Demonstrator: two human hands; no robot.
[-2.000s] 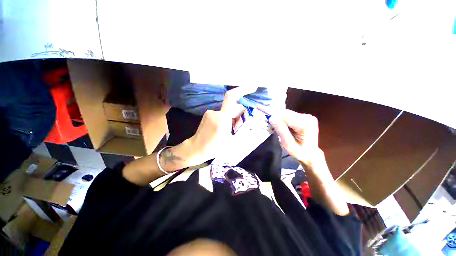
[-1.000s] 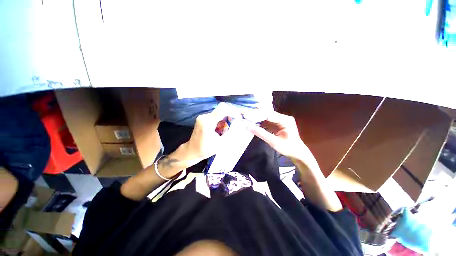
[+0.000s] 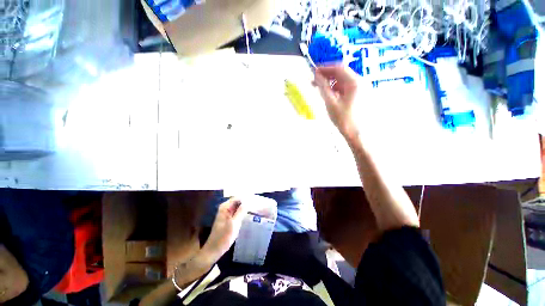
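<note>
My left hand holds a slim white retail box with small print over my lap, just below the table edge. The box's upper end looks pale, and whether it is open I cannot tell. My right hand is raised over the table, in front of the coiled white cables and blue-and-white boxes. Its fingers are bent and blurred, and whether they hold anything cannot be told. A bright yellow piece lies on the table left of the right hand.
A brown carton with blue-white items stands at the back. Glossy clear trays are piled at left. A tiny dark piece lies on the white table. Brown cartons and a red stool are below. Another person's arm shows at far left.
My right hand has left the box and reached forward and up over the table. My left hand keeps the box, now lower and left. The view has tilted up, showing the tabletop.
</note>
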